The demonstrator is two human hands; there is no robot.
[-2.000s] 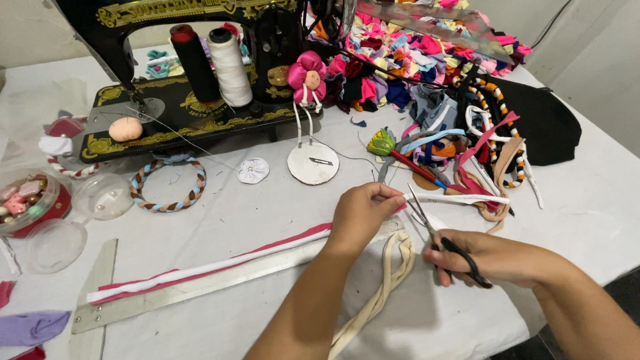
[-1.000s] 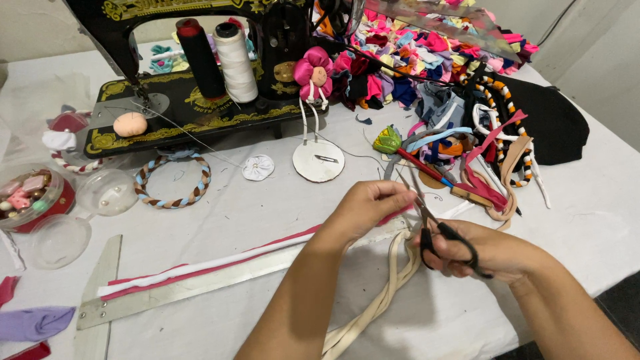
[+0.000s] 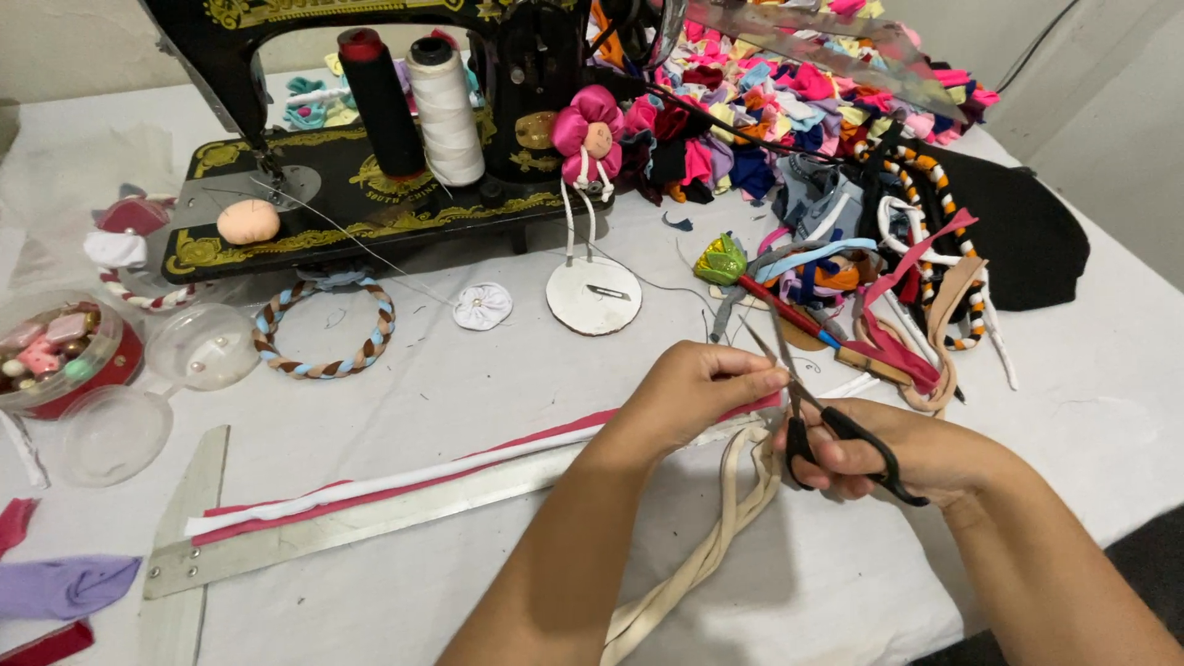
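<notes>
My left hand (image 3: pixel 708 388) pinches the right ends of a pink fabric strip (image 3: pixel 564 427) and a white fabric strip (image 3: pixel 388 486), which lie side by side along a metal T-square (image 3: pixel 370 529). Black-handled scissors (image 3: pixel 849 430) are in my right hand (image 3: pixel 860 453), their blades parted and pointing up and left, right beside my left fingertips. Whether fabric is between the blades cannot be told. Below my hands, a cream braided cord (image 3: pixel 698 560) runs down between my forearms.
A black sewing machine (image 3: pixel 370 199) with two thread cones stands behind. A braided ring (image 3: pixel 264 347), a white disc (image 3: pixel 593 296) and a bead tub (image 3: pixel 111 356) are nearer. Fabric scraps (image 3: pixel 740 102) heap at the back right; strips and a red-handled tool (image 3: pixel 786 310) lie right of centre.
The scissors in my right hand have tilted, their blades now beside my left fingertips. My left hand keeps its pinch on the strips' ends.
</notes>
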